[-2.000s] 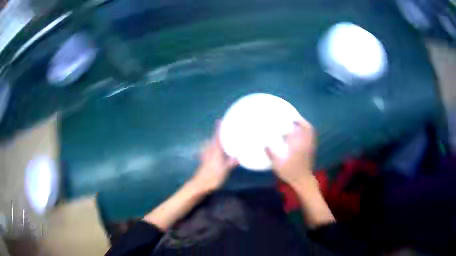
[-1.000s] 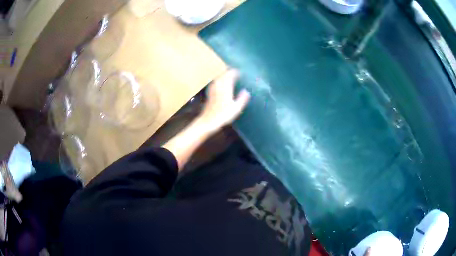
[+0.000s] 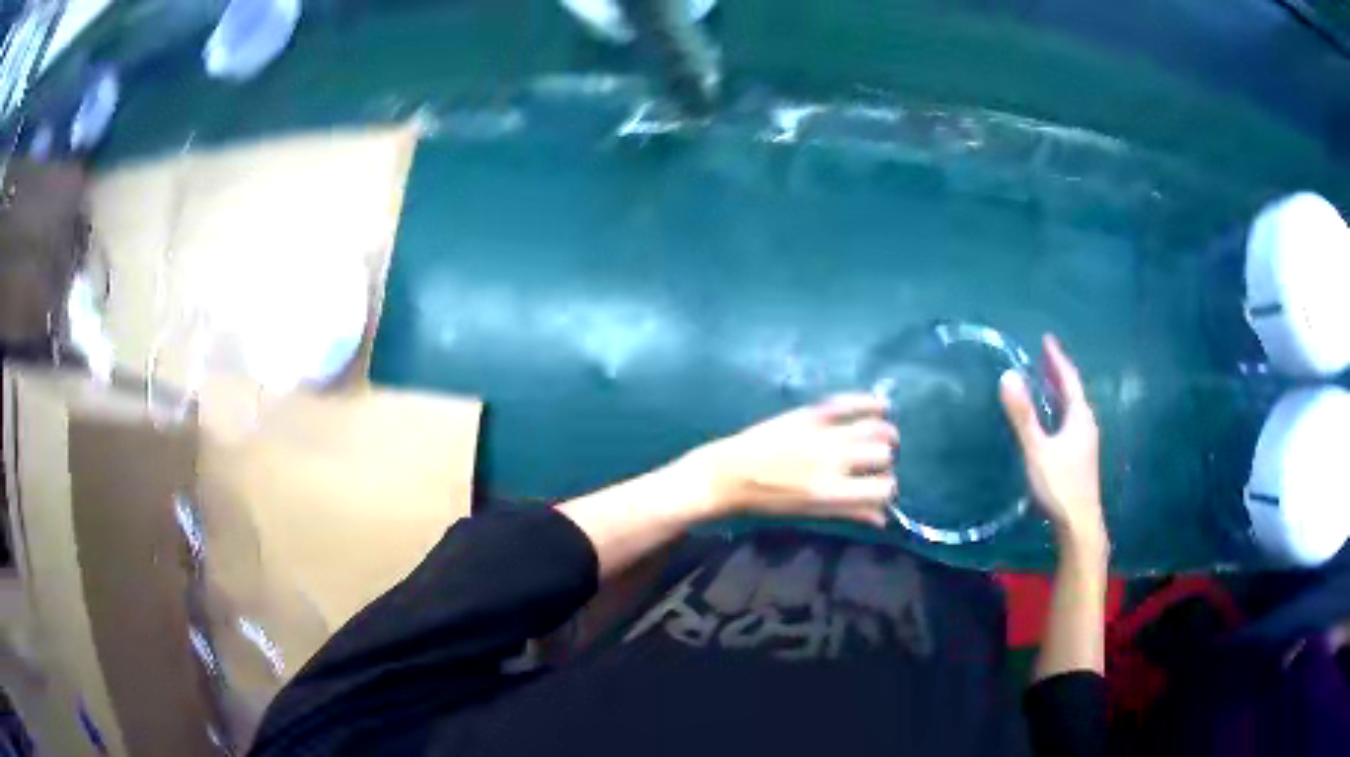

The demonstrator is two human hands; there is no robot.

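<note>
A clear plastic container (image 3: 962, 534) shows as a shiny ring over the green bench (image 3: 592, 266), near its front edge. My left hand (image 3: 811, 462) holds its left side with curled fingers. My right hand (image 3: 1059, 444) is at its right side, with thumb and fingers spread along the rim. Whether the container touches the bench I cannot tell. Two white plastic cups (image 3: 1303, 284) stand at the bench's right end, each with a small dark slot.
Flattened cardboard (image 3: 407, 459) lies at left with a white cup (image 3: 314, 326) and clear containers on it. White cups (image 3: 252, 36) sit on the far strip. A post (image 3: 674, 52) rises beyond the bench. A red stool (image 3: 1036, 606) is below the front edge.
The view has swung back from the cardboard to the bench. My left hand, empty a second ago, now holds a clear container, and my right hand has come to its other side.
</note>
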